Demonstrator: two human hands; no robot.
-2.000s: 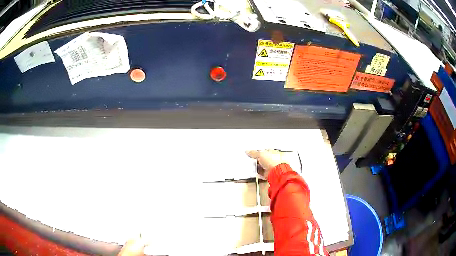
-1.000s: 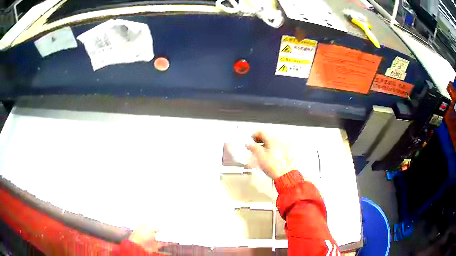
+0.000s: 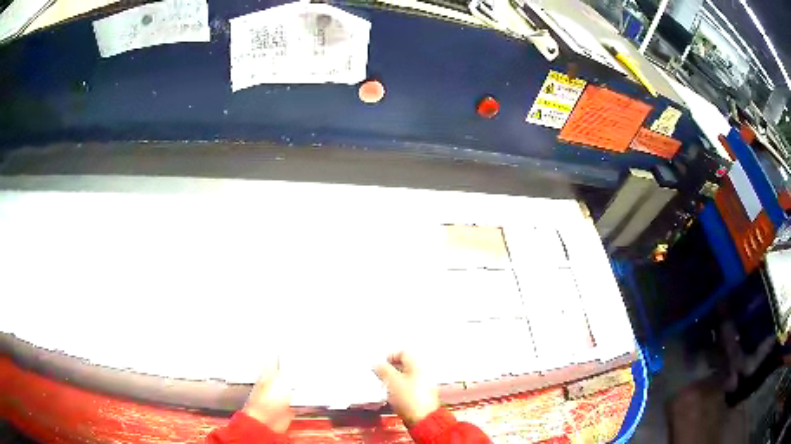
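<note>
The white lay (image 3: pixel 173 277) covers the machine bed and is so bright that its layers barely show. Thin dark cut lines mark rectangles at its right part, with one tan pocket (image 3: pixel 475 244) at the upper right. My left hand (image 3: pixel 271 399) and my right hand (image 3: pixel 410 390) are at the bed's front edge, on either side of a white stack of cut panels (image 3: pixel 338 388) that reaches over the edge. The fingers of my right hand are curled at its right side. Glare hides the stack's outline and most of the finger contact.
A dark blue beam (image 3: pixel 286 113) with papers, warning labels and red buttons runs behind the lay. The red-wrapped front edge (image 3: pixel 520 416) lies nearest me. A blue bin rim (image 3: pixel 641 390) shows at the bed's right end, with metal blocks (image 3: pixel 637 204) behind.
My right hand has moved from the cut area back to the front edge, beside my left hand. A white stack now shows between the hands. The view has shifted.
</note>
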